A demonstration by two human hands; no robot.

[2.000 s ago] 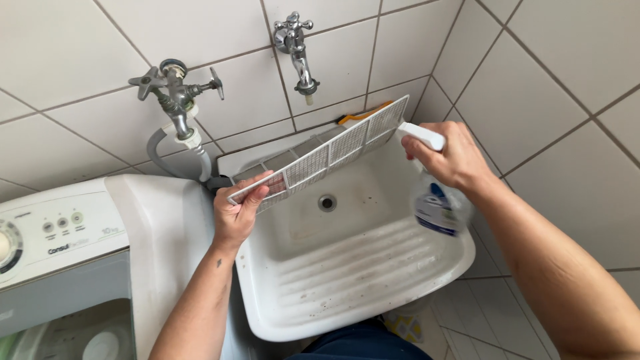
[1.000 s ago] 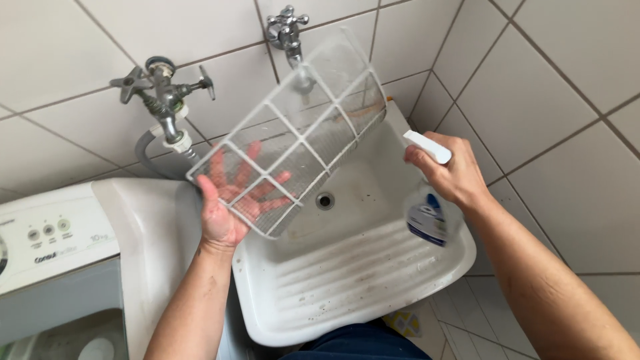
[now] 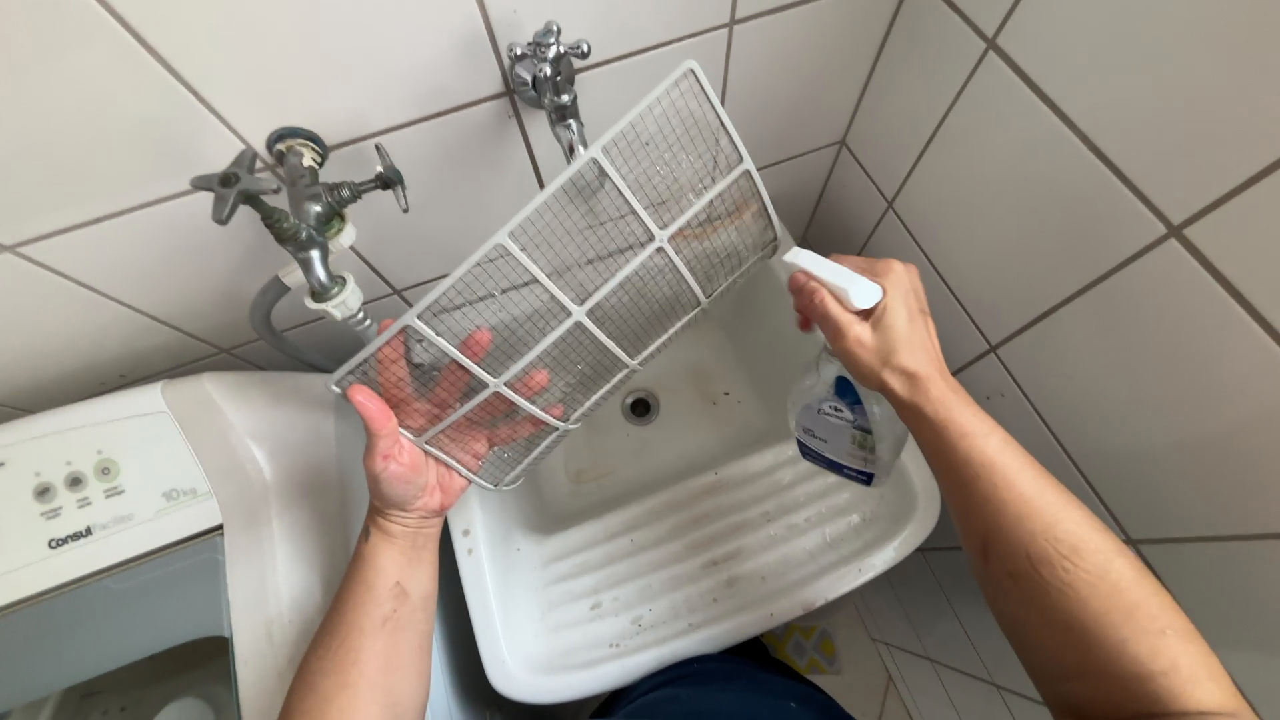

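My left hand (image 3: 440, 430) holds a white plastic-framed mesh filter (image 3: 580, 310) by its lower left end, thumb at the near edge and fingers spread behind the mesh. Tilted up to the right, the filter hangs over a white laundry sink (image 3: 700, 600) with a ribbed washboard slope. Wet-looking patches show on the mesh. In my right hand (image 3: 880, 320) is a clear spray bottle (image 3: 845, 430) with a white trigger head and a blue and white label. Its nozzle points toward the filter's right end. The sink drain (image 3: 640, 406) lies uncovered below.
A chrome tap (image 3: 550, 80) on the tiled wall stands behind the filter. Left of it, a double-handled valve (image 3: 305, 210) feeds a grey hose (image 3: 265, 310). The top-loading washing machine (image 3: 110, 490) adjoins the sink's left side. Tiled walls meet at the right.
The left hand has turned the filter from nearly edge-on to face the view, and the fingers have spread behind it. The right hand still holds the spray bottle at the right.
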